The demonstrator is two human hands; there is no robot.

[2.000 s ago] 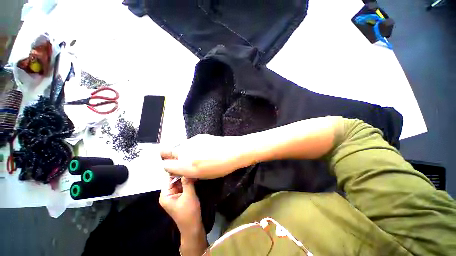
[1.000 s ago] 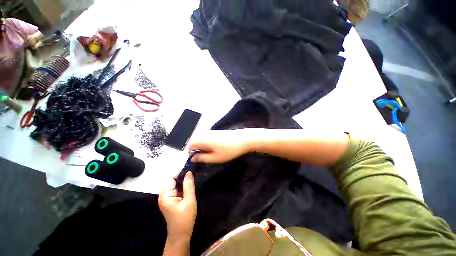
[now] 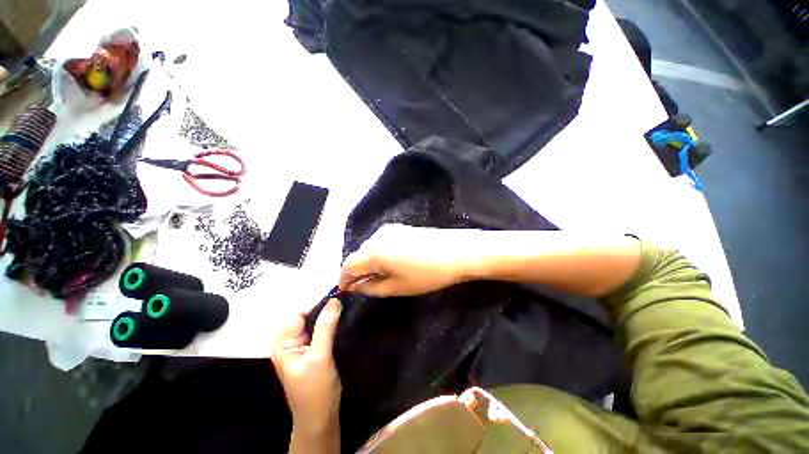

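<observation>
A black jacket (image 3: 443, 191) with a speckled inner side lies over the table edge and my lap. My left hand (image 3: 309, 350) pinches the jacket's edge between thumb and fingers. My right hand (image 3: 399, 262) is just above and to the right, fingertips bent at the same edge, with a thin dark thing along the fingers. A needle cannot be made out. A loose pile of tiny black fasteners (image 3: 238, 246) lies left of the black phone (image 3: 296, 223).
Black thread cones (image 3: 182, 317) with green ends stand near the table edge. Red-handled scissors (image 3: 213, 172), a black trim bundle (image 3: 75, 213) and a fruit bag (image 3: 105, 71) lie left. More black garments (image 3: 461, 71) lie beyond. A blue-and-black item (image 3: 679, 146) is far right.
Since the first frame, my right hand has drawn back from over my left hand, and the pinched edge shows. From the second frame to now, the view has shifted and the hands remain close together.
</observation>
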